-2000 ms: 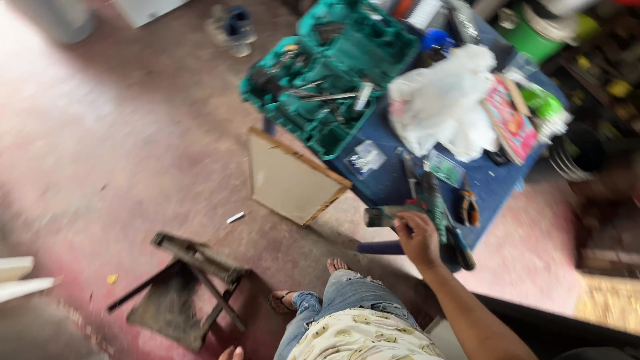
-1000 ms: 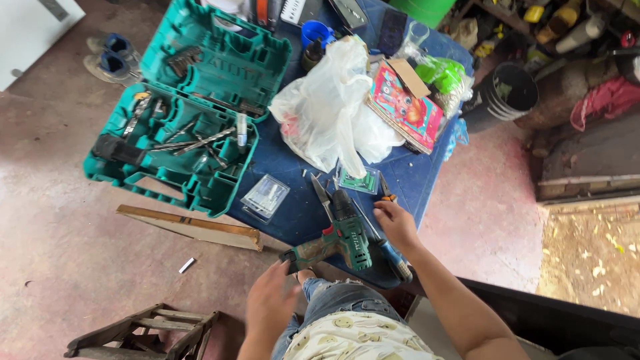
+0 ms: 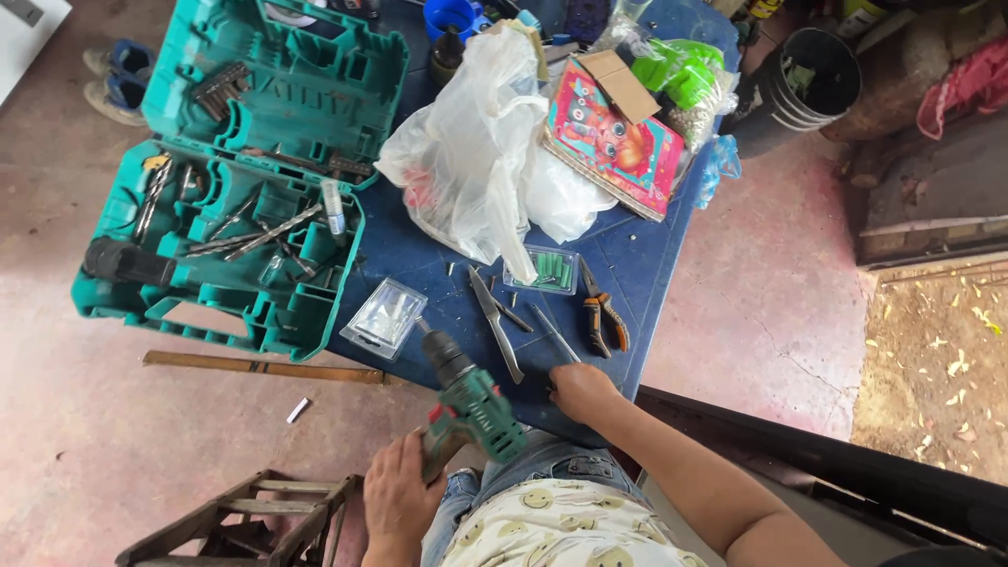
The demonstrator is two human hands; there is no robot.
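My left hand (image 3: 402, 488) is at the grip of a green cordless drill (image 3: 476, 409), which points up and left over the blue table's front edge; how firmly it holds is unclear. My right hand (image 3: 584, 392) is closed at the lower end of a thin metal rod or screwdriver shaft (image 3: 556, 334); the handle is hidden. Left of it lie a knife (image 3: 494, 327) and a small dark bit. Pliers with orange and black handles (image 3: 602, 315) lie just right of the shaft. Above are a clear box of green wall plugs (image 3: 543, 270) and, further left, a clear plastic package (image 3: 386, 318).
An open teal drill case (image 3: 260, 169) with drill bits covers the table's left side. White plastic bags (image 3: 480, 150) and a pink illustrated book (image 3: 618, 142) lie further back. A wooden stool (image 3: 260, 512) stands at lower left, a black bucket (image 3: 803, 87) at right.
The drill has left the tabletop area by the knife and now sits lower, at my left hand. My right hand has moved from the pliers' handles to the thin shaft.
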